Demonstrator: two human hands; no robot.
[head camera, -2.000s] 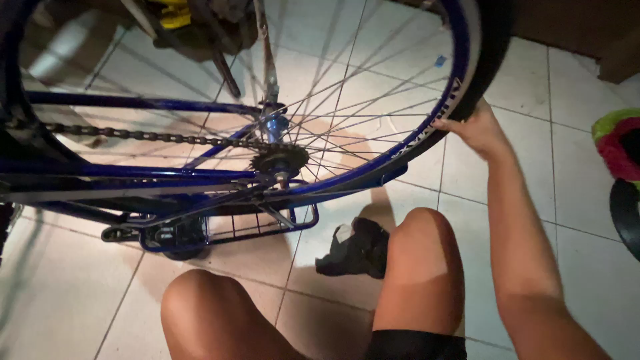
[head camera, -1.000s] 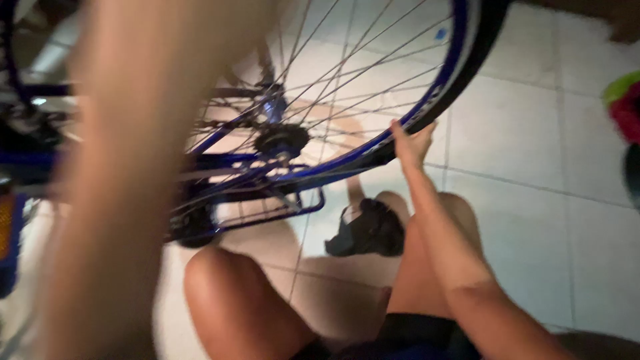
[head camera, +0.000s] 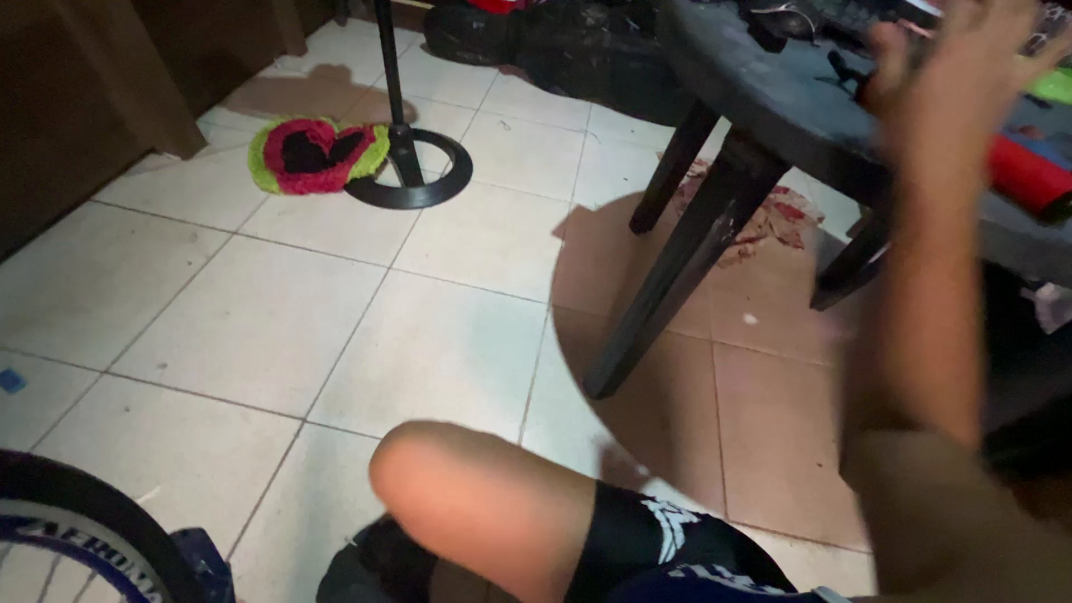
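Observation:
My right hand (head camera: 963, 67), blurred, is raised over the round dark plastic table (head camera: 754, 109) at the upper right, fingers spread above the clutter on its top. Whether it touches or holds anything there cannot be told. Just below it, to the right of my forearm, lies a red cylindrical object (head camera: 1030, 180) near the table's edge. At the lower left, part of the bicycle wheel (head camera: 92, 519) shows, with its black tire, blue rim and a few spokes. My left hand is out of view.
A pole with a black ring base (head camera: 410, 197) stands on the tiled floor beside a heart-patterned shaggy mat (head camera: 314, 159). Black bags (head camera: 586, 71) lie at the back. The table's legs (head camera: 670, 293) slant down near my knee, and a crumpled reddish cloth (head camera: 770, 218) lies beneath the table.
The view has swung right, away from most of the bicycle. My right hand, earlier at the wheel's rim, is now over the table. One second ago my left arm crossed the left side.

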